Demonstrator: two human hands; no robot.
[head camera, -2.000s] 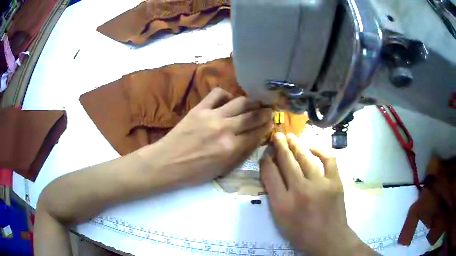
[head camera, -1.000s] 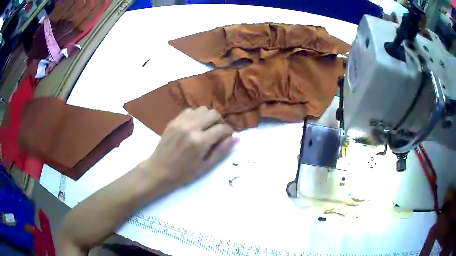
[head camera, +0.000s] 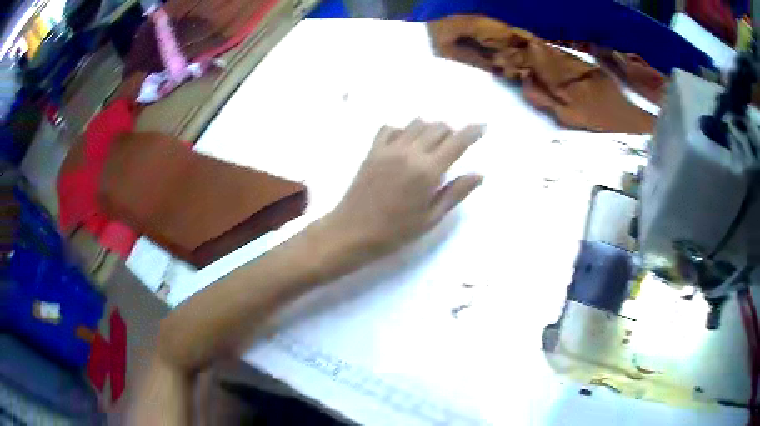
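My left hand (head camera: 412, 179) is over the middle of the white table, fingers apart and holding nothing, slightly blurred. The gathered rust-brown pieces (head camera: 562, 83) lie bunched at the far edge, beyond my fingers and not touching them. A small folded stack of brown cut pieces (head camera: 208, 195) lies at the left table edge. The sewing machine head (head camera: 687, 166) stands at the right, with no cloth under its lit needle area. My right hand is not in view.
Red cloth (head camera: 96, 179) hangs beside the stack at the left. Blue cloth (head camera: 575, 25) lies beyond the far table edge. A printed scale (head camera: 358, 378) runs along the near edge. Red snips handles (head camera: 752, 349) show at the right rim.
The gathered pieces have moved away to the far edge and bunched up. My left hand has moved off them with its fingers spread. The view has shifted left.
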